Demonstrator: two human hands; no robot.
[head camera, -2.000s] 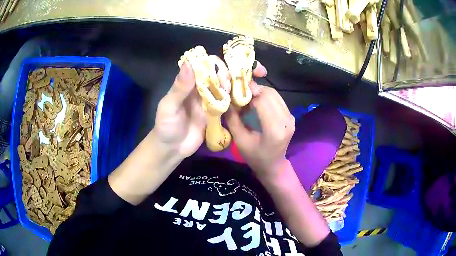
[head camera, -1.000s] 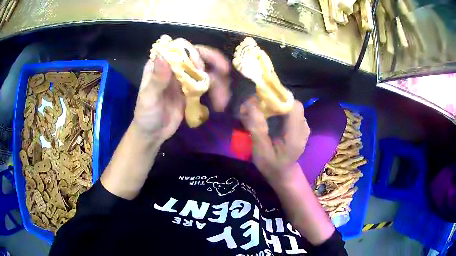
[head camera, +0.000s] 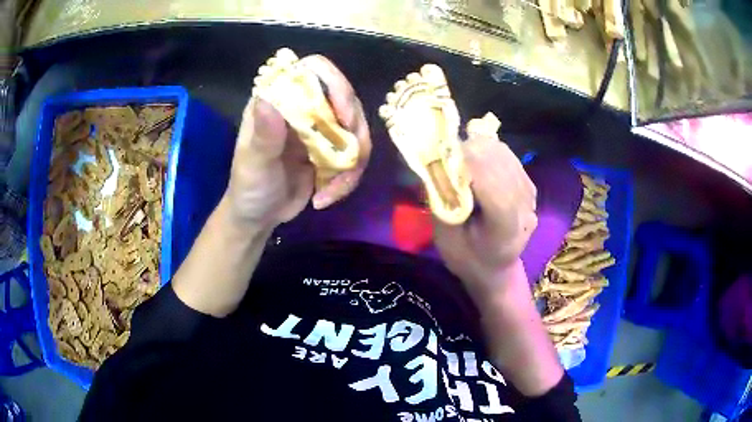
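Note:
My left hand (head camera: 276, 161) is closed around a tan foot piece (head camera: 303, 103), with its ridged toes up to the left and its long hollow slot facing me. My right hand (head camera: 491, 194) is shut on a second foot piece (head camera: 425, 136), toes up, slot near its lower end. A short pale end sticks out above my right hand's knuckles; I cannot tell whether it is a leg piece joined to that foot. The two feet are apart, held above my lap. The fingers hide the back of both pieces.
A blue bin (head camera: 174, 165) of flat brown-tan pieces stands at left. A blue bin (head camera: 618, 280) of long tan legs stands at right. The beige table (head camera: 363, 18) edge curves across the top, with loose leg pieces (head camera: 561, 18) and a black cable (head camera: 609, 70) at upper right.
The two feet, close together two seconds ago, are now apart. My right hand has moved right and turned its foot toes up. The leg end below my left hand's foot no longer shows.

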